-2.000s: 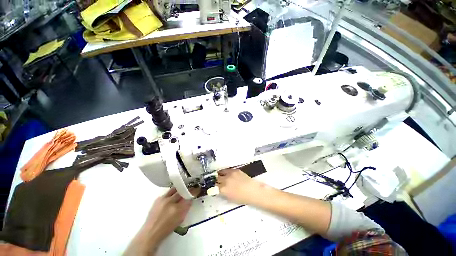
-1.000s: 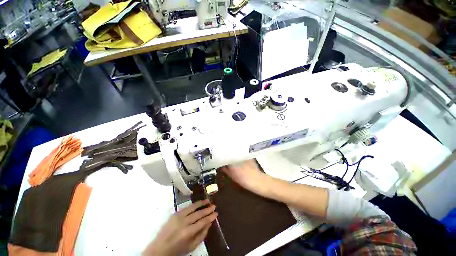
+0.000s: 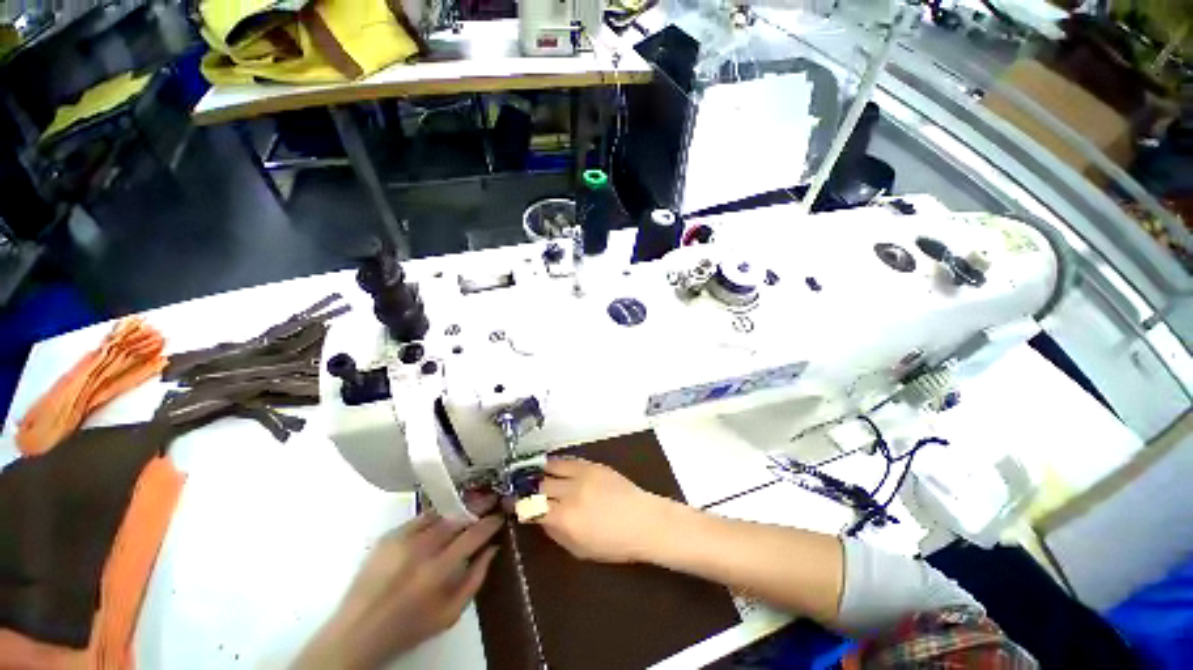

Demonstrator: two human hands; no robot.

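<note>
A dark brown panel (image 3: 615, 596) lies flat on the white table under the sewing machine head (image 3: 451, 432), with a narrow strip with a light line running toward the front edge. My left hand (image 3: 425, 576) lies at the panel's left edge, its fingertips by the presser foot (image 3: 510, 491), partly hidden by the machine head. My right hand (image 3: 589, 511) presses on the panel just right of the cream-yellow block (image 3: 531, 508), fingertips at the foot. The needle point is hidden.
Brown strips (image 3: 262, 373) and an orange bundle (image 3: 92, 380) lie at the back left. Stacked brown panels (image 3: 72, 524) with orange panels (image 3: 138, 563) lie at the left. A dark tool with black cord (image 3: 837, 491) lies at the right. Thread cones (image 3: 595, 216) stand behind the arm.
The brown panel came into view under the head and reaches toward the front edge. Since one second ago, my left hand moved up to the foot and my right hand moved closer beside it.
</note>
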